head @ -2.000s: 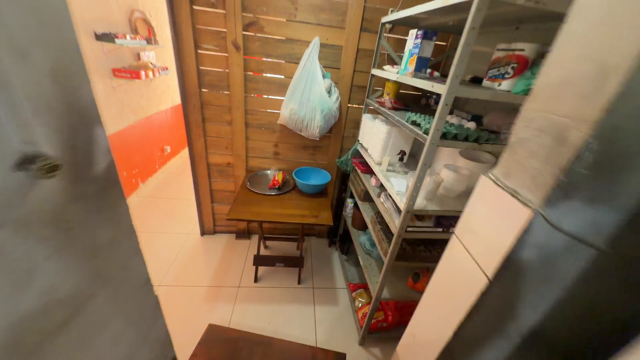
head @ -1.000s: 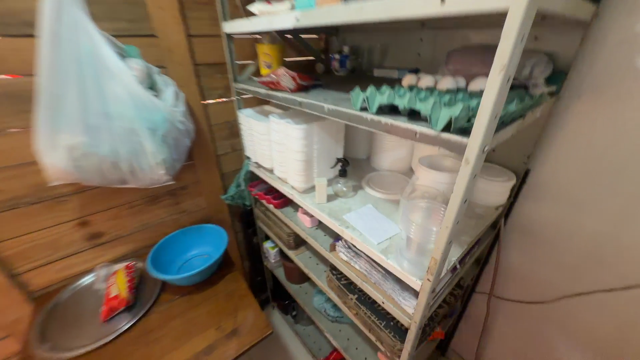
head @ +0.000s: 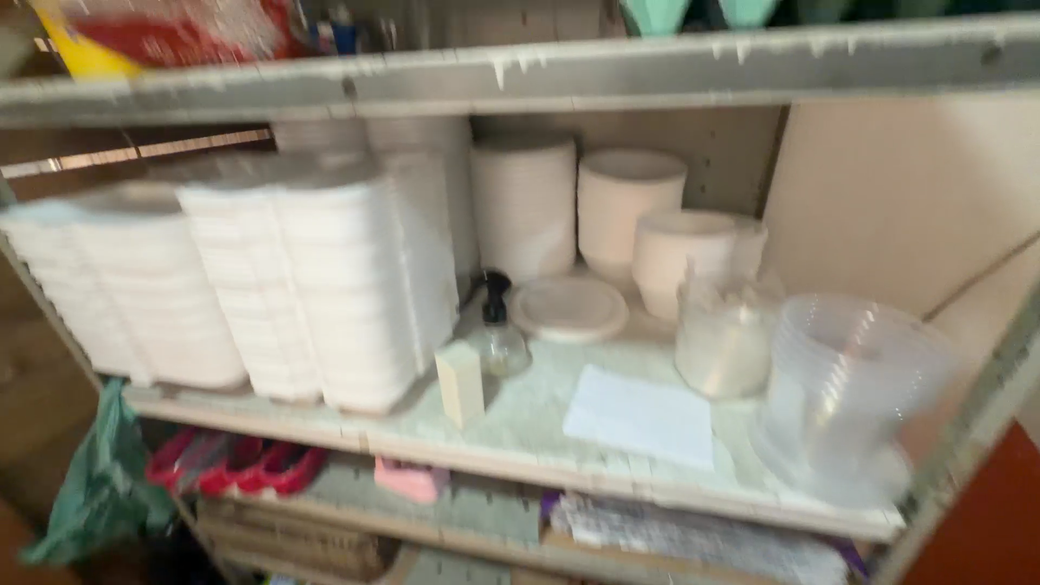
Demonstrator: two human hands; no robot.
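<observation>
Neither of my hands shows in the head view. A metal shelf (head: 520, 455) fills the picture, slightly blurred. Stacks of white foam containers (head: 325, 284) stand on its left half. Right of them are a small clear bottle with a black pump top (head: 497, 325) and a pale upright block (head: 461, 383). A white sheet (head: 640, 416) lies flat near the front edge. Nested clear plastic tubs (head: 845, 390) stand at the right, with a plastic-wrapped stack (head: 725, 337) beside them. Behind are stacked white round containers (head: 630, 203) and a round white lid (head: 569, 307).
An upper shelf edge (head: 520, 81) crosses the top, with green egg trays (head: 654, 12) above it. Below are red trays (head: 236, 463), a pink item (head: 413, 478) and a plastic-wrapped bundle (head: 699, 540). A green bag (head: 101, 487) hangs at the left.
The view has moved close to the shelving. The small table with the blue basin and metal tray, seen in both earlier frames, is out of view.
</observation>
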